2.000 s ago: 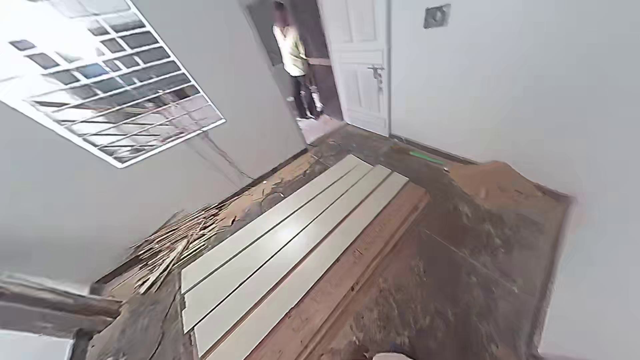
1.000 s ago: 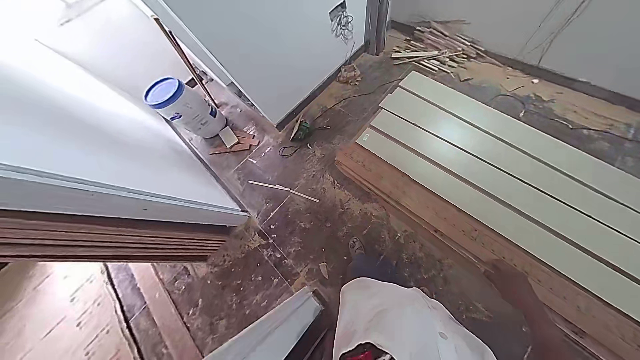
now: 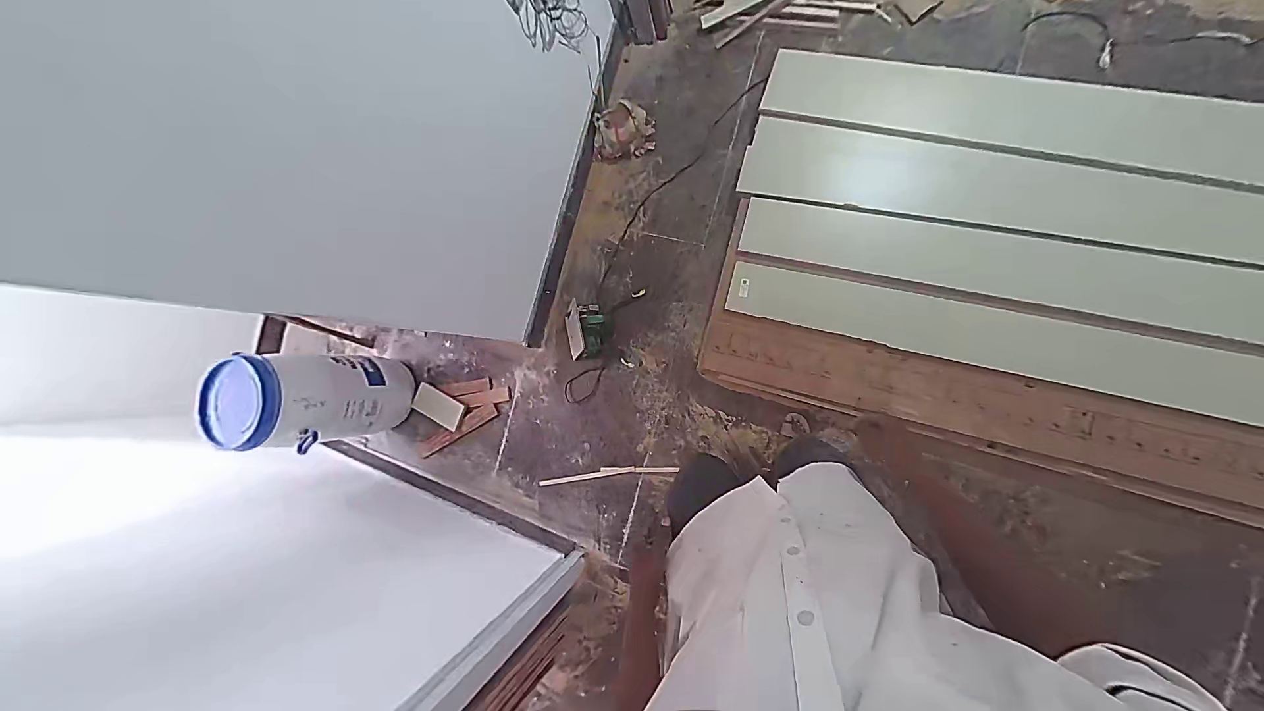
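Observation:
My right arm reaches up from the lower right, and my blurred right hand [image 3: 877, 439] is at the near edge of the brown wooden boards [image 3: 889, 370]. Whether it holds or touches them cannot be told. Several pale, glossy panels [image 3: 889, 229] lie side by side on those boards, with narrow gaps between them. My left hand [image 3: 648, 563] hangs low beside my white buttoned shirt [image 3: 780, 583], over the floor; its fingers are too blurred to read. Nearest to it on the floor is a thin wooden strip [image 3: 607, 475].
A white bucket with a blue lid [image 3: 336, 398] stands at left beside short wood offcuts [image 3: 464, 415]. A green corded tool [image 3: 592, 331] lies on the floor, its cable running toward the panels. Wall corners jut in from the left. Scrap wood strips [image 3: 790, 18] lie at the top.
The view has swung far from the window and doorway to the bucket and floor. A person seen in the doorway two seconds ago is out of view. My left forearm now shows beside my shirt.

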